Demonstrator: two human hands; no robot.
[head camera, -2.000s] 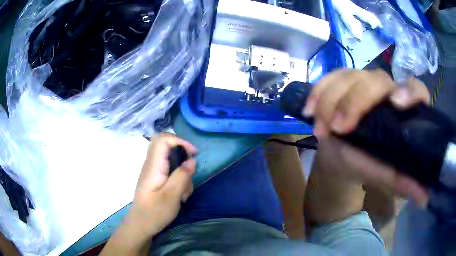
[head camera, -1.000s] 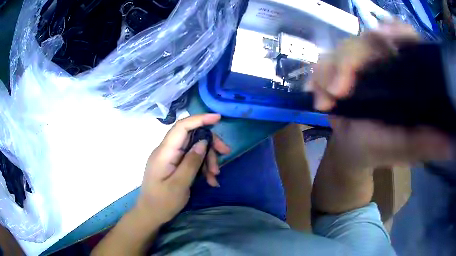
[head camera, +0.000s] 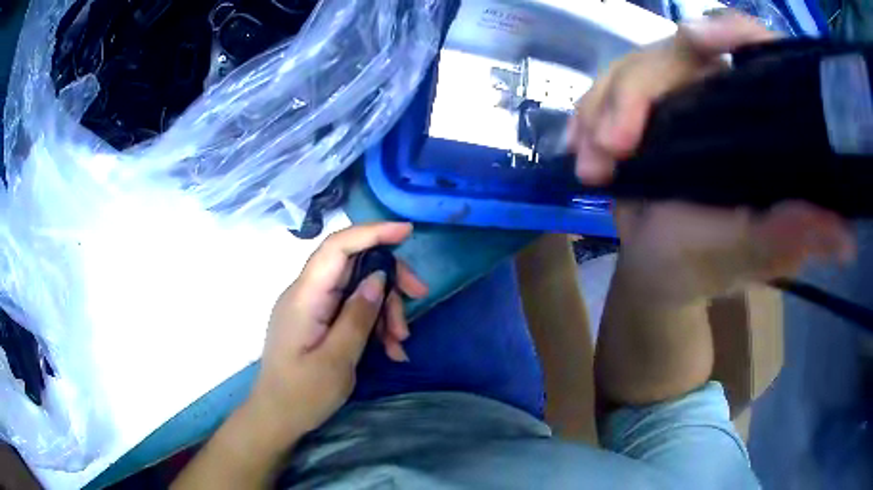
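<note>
My left hand (head camera: 330, 325) holds a small black plastic part (head camera: 371, 265) between thumb and fingers, above the bench's front edge. My right hand (head camera: 637, 105) holds the electric screwdriver (head camera: 737, 129), a thick black cylinder with a silver-white label; the hand is partly blurred. The driver's nose end is beside the silver-white screw feeder (head camera: 479, 96), close to its front mechanism. The driver tip is hidden or too blurred to make out. The feeder stands in the blue plastic tray (head camera: 431, 210).
A large clear bag (head camera: 278, 110) heaped with black parts (head camera: 144, 57) lies at the upper left. A bright white sheet (head camera: 172, 316) covers the green bench (head camera: 459, 263). A smaller clear bag (head camera: 57, 421) lies at the left edge. A cardboard box (head camera: 747, 335) is below right.
My left hand has moved up and opened its fingers somewhat around the black part. The screwdriver has moved up and turned nearer to level. The view has shifted slightly.
</note>
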